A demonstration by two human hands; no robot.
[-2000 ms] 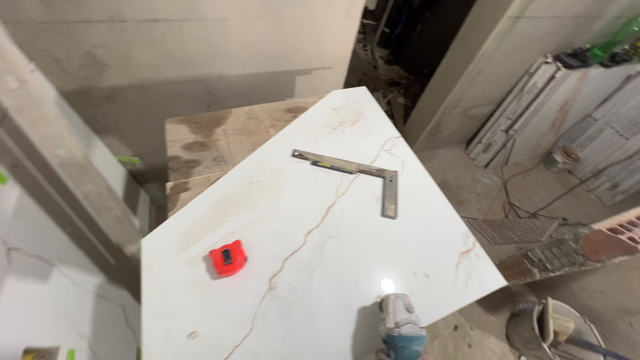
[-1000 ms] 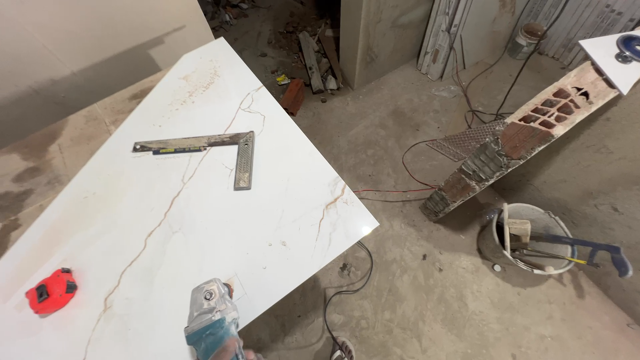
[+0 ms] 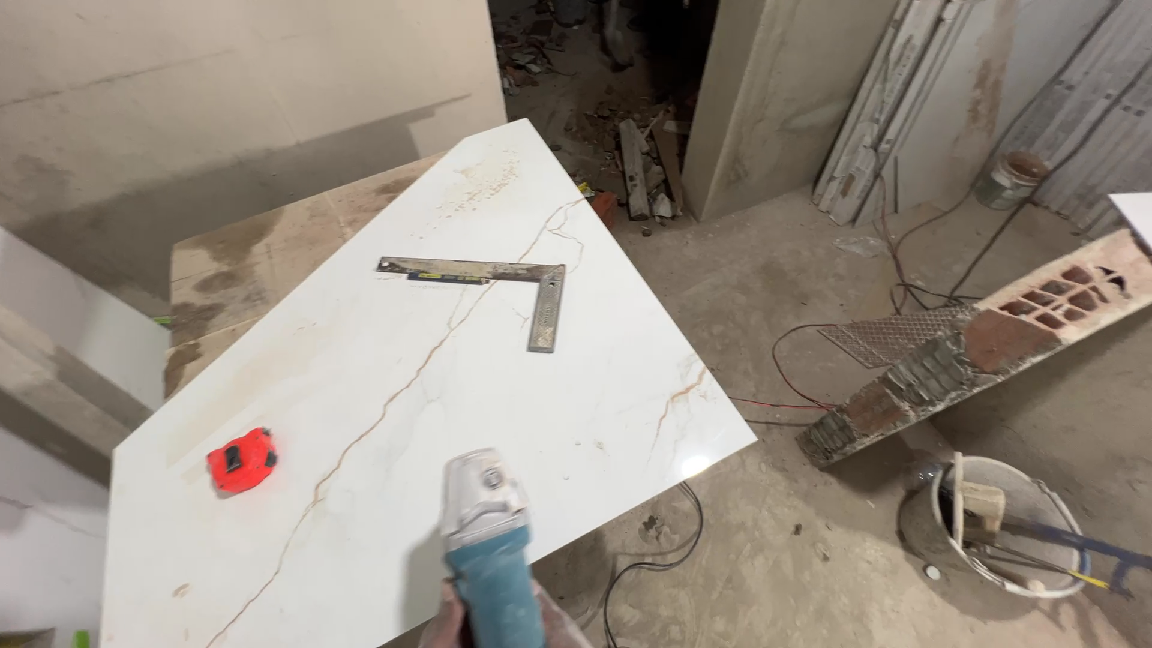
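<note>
A teal angle grinder with a grey metal head (image 3: 490,549) is over the near edge of a white, brown-veined slab (image 3: 486,387). No disc shows on its head. My left hand (image 3: 444,623) grips the left side of the grinder body and my right hand (image 3: 558,623) its right side; both are largely cut off by the bottom edge of the view. Beyond the grinder, a metal try square (image 3: 545,310) lies on the slab, with a dark marker or pencil (image 3: 445,278) along its blade. A red tape measure (image 3: 243,461) rests at the slab's left.
Stained boards or boxes (image 3: 261,243) are beneath the slab's far left side. Black cable (image 3: 657,565) curls on the floor at the near right. Farther right are a broken hollow-brick piece (image 3: 1017,333), a metal mesh (image 3: 886,336) and a bucket of tools (image 3: 1071,504). Rubble lies in the doorway.
The view swung right, then partly back left. The grinder now reaches farther over the slab than a second ago, and hands show on both its sides. Square and tape measure lie as before.
</note>
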